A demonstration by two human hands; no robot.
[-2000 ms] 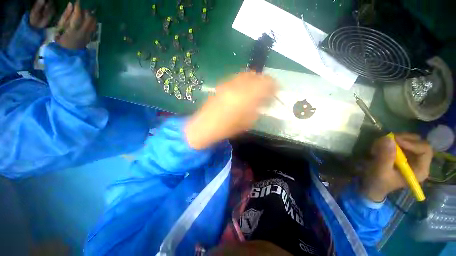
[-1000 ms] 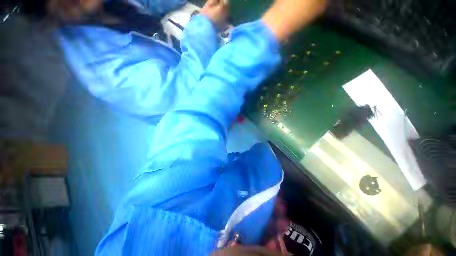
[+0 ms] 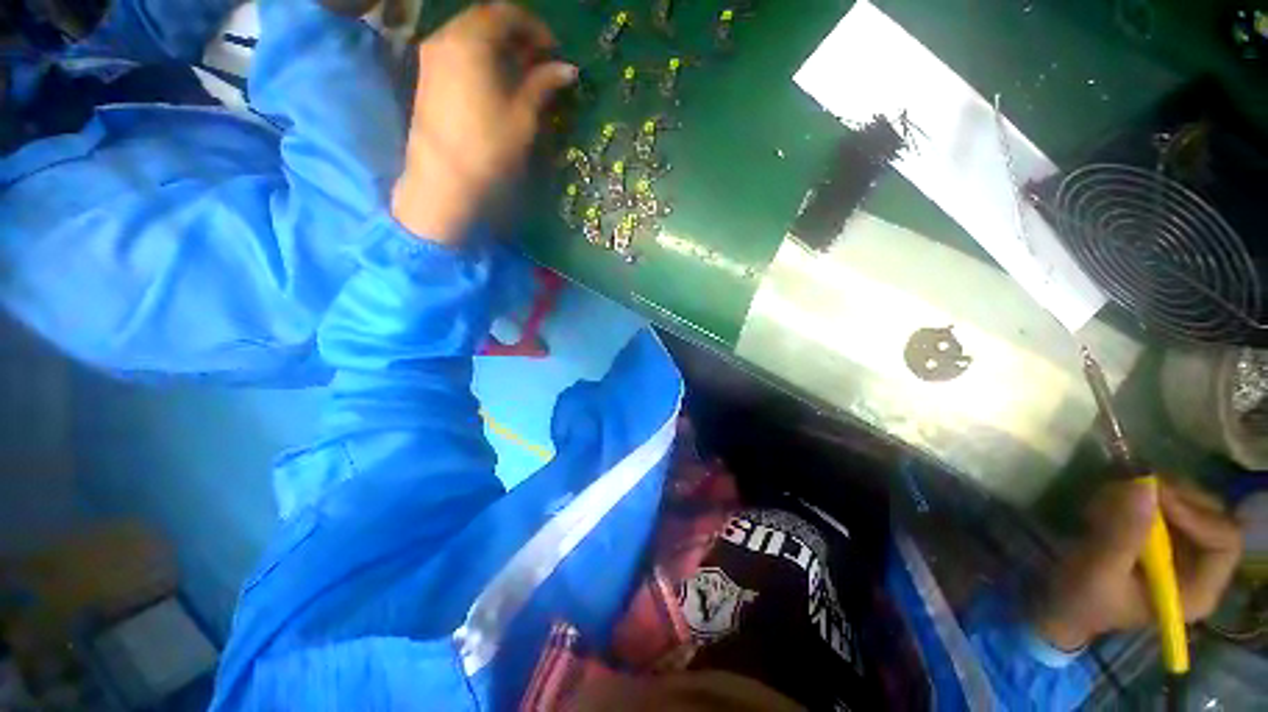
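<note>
My right hand [image 3: 1143,563] holds the yellow soldering iron [image 3: 1160,577] like a pen, its tip pointing up near the end of the white paper strip [image 3: 960,153]. A dark round notched disc [image 3: 937,353] lies flat on the pale work plate [image 3: 848,327], with no hand on it. My left hand [image 3: 480,118] is over the green mat at the upper left, beside rows of small assemblies [image 3: 619,188] with yellow-green dots. Its fingers are curled and blurred; whether they hold anything cannot be told.
A dark bristly heap of leads [image 3: 851,181] lies at the plate's upper edge. The fume fan [image 3: 1161,253] and a grey tub [image 3: 1224,397] stand at the right. Another person's blue sleeve [image 3: 181,251] is at the left, close to my left arm.
My left hand has moved from the pale plate, past the assemblies, to their left side. The view swung left and back. The disc stays on the plate and the iron stays in my right hand.
</note>
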